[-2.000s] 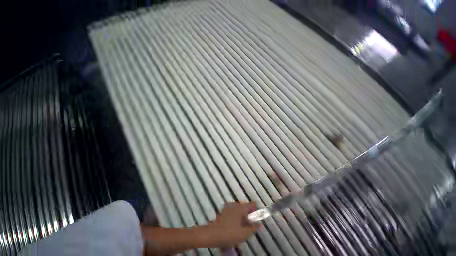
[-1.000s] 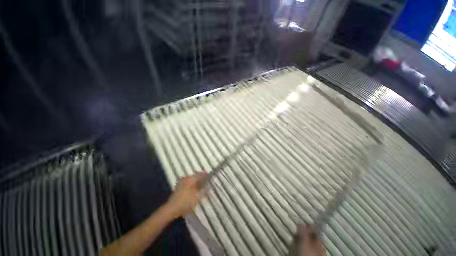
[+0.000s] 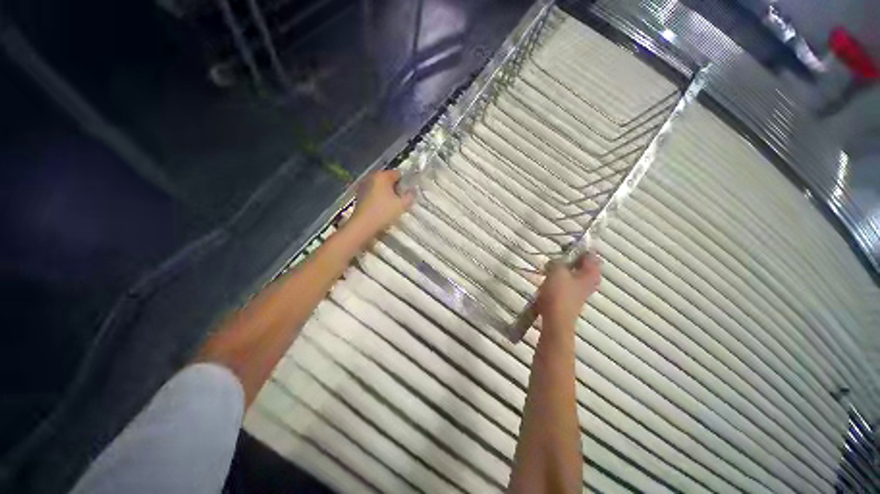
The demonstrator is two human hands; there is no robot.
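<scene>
A silver slatted metal frame (image 3: 648, 154) with thin cross-wires lies over the far part of the cream ridged cloth (image 3: 714, 260). My left hand (image 3: 381, 201) grips its left long edge, near the bed's outer edge. My right hand (image 3: 567, 285) grips its right long edge near the closest corner. The near end bar of the frame runs between my hands, low over the cloth. The cloth lies in parallel ridges with dark gaps between them. Whether the wires touch the cloth, I cannot tell.
Bare shiny rods (image 3: 857, 449) show at the lower right edge. A ribbed metal rack (image 3: 772, 121) runs along the upper right, with a red object (image 3: 853, 54) beyond it. Dark floor with yellow marks (image 3: 333, 169) lies left of the bed.
The frame has moved to the bed's outer edge, with both hands on its long sides. The view has turned, and the side rod rack at left has left the picture.
</scene>
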